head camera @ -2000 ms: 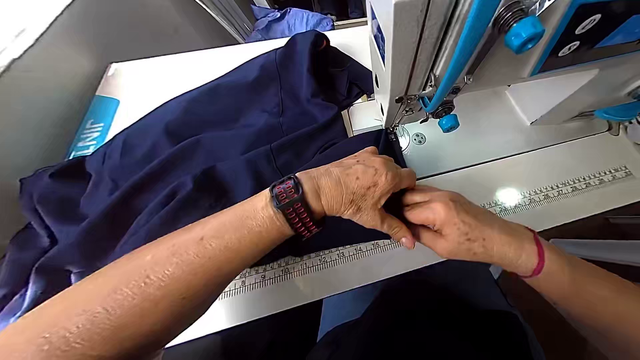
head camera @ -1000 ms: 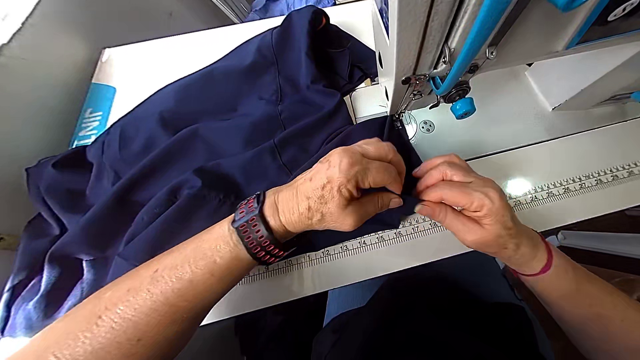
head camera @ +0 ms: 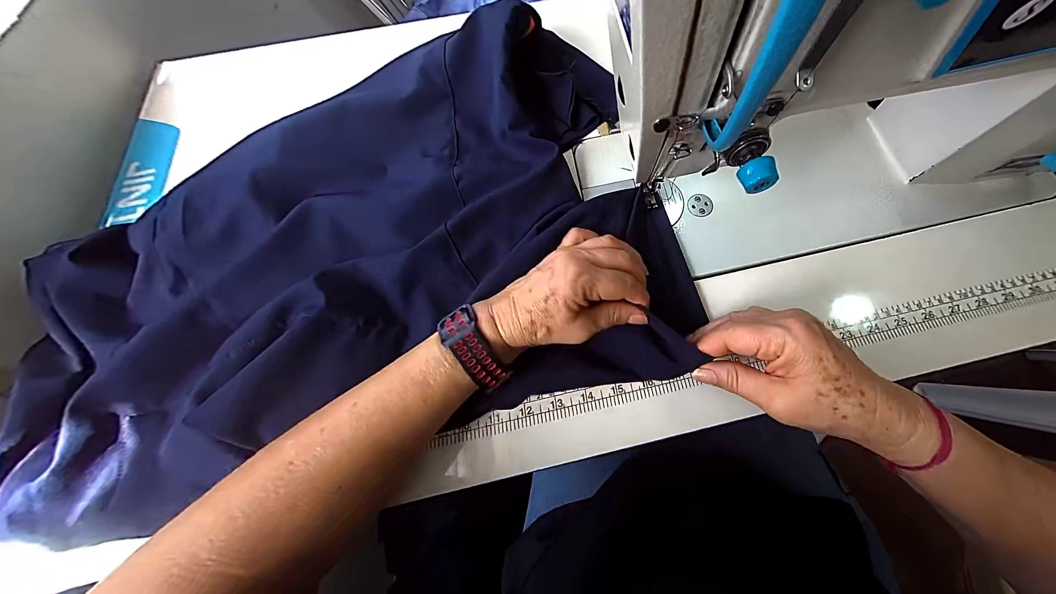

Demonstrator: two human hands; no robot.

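Navy blue fabric (head camera: 313, 239) with seams lies in folds over the left of the sewing machine's bed. One edge of it runs under the presser foot (head camera: 651, 195). My left hand (head camera: 577, 289), with a watch on its wrist, pinches the fabric a little below the foot; its fingertips are partly curled out of view. Lower right of it, my right hand (head camera: 784, 367) grips a corner of the same fabric between thumb and forefinger, over the printed ruler strip. The fabric between the two hands is stretched into a fold.
The sewing machine head (head camera: 693, 74) stands above the needle area, with a blue knob (head camera: 757, 174) at its lower side. A ruler strip (head camera: 932, 312) runs along the front of the white table. Blue cloth (head camera: 441, 8) shows beyond the table's far edge.
The hands, close together two seconds ago, are now apart, with my right hand farther right at the fabric's corner. The fabric between them is drawn out. The view has shifted somewhat.
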